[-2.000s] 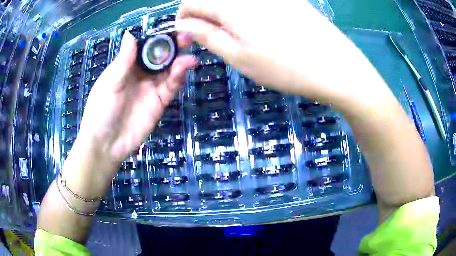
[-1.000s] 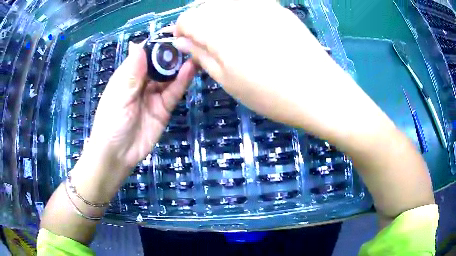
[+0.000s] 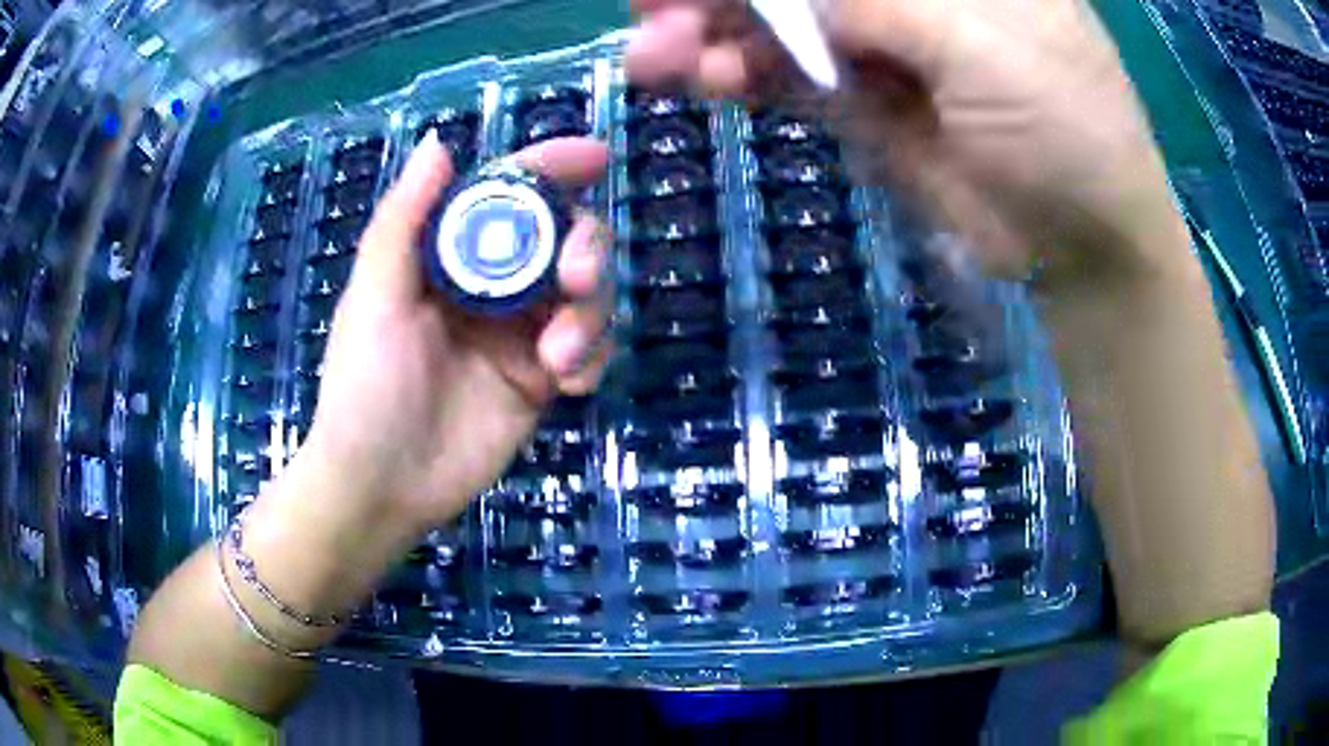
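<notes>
My left hand [image 3: 437, 350] holds a round black speaker-like unit [image 3: 497, 242] between thumb and fingers, above the tray. The unit's pale ring and bright bluish-white centre face the camera. My right hand [image 3: 962, 117] is raised at the upper right, blurred and apart from the unit. It holds a tool like tweezers, whose white pointed end [image 3: 799, 41] shows at the top edge; the rest of the tool is hidden or cut off. The large clear blister tray [image 3: 758, 423] lies below both hands, with columns of black units in its pockets.
Clear stacked trays [image 3: 91, 364] with white labels and blue dots stand at the left. A long thin pale tool [image 3: 1272, 382] lies on the green mat at the right, beside my right forearm. A narrower tray of small dark parts [image 3: 1265, 124] is at the upper right edge.
My right hand has moved right, away from the unit, and the white tool end now shows. My left hand with the unit has shifted slightly down and right; the unit's face is clearer.
</notes>
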